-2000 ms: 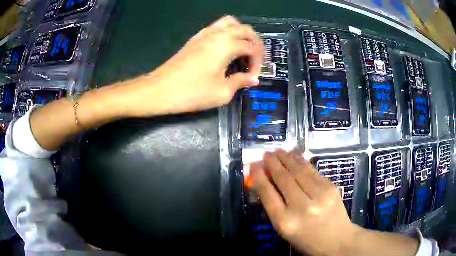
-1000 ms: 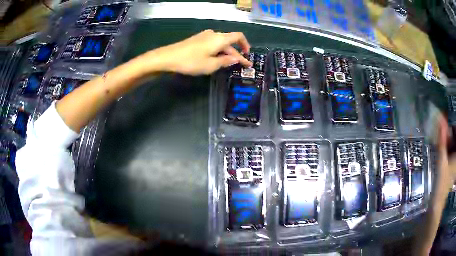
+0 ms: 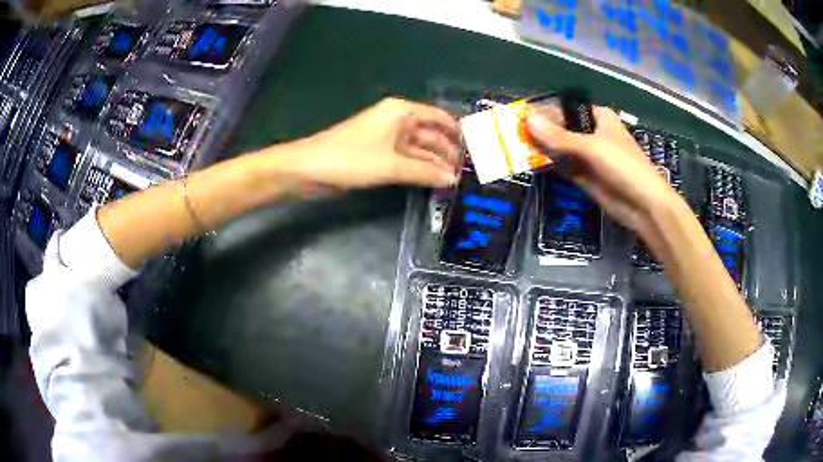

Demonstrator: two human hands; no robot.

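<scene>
My right hand [image 3: 609, 153] holds a white-and-orange smoothing block [image 3: 505, 142] with a black end, over the top-left keypad phone [image 3: 483, 226]. The block hides much of that phone's keypad; its dark screen shows blue print. My left hand [image 3: 429, 149] is at the left edge of the same phone, thumb low and fingers curled; whether it grips the phone or a thin film cannot be told. The clear blister tray [image 3: 406, 334] holds two rows of phones. The lower phones [image 3: 447, 397] also show blue on their screens, some under glare.
Stacked filled trays [image 3: 230, 99] lie to the left. A pale sticker sheet [image 3: 632, 45] with blue print lies beyond the bench's pale edge [image 3: 433, 27], beside a wood-coloured board [image 3: 776, 135]. A brown cardboard box [image 3: 194, 392] is below, near my left sleeve.
My right hand has come in from the far right edge to the top-left phone, now with the block. My left hand has moved slightly down, and the view has shifted.
</scene>
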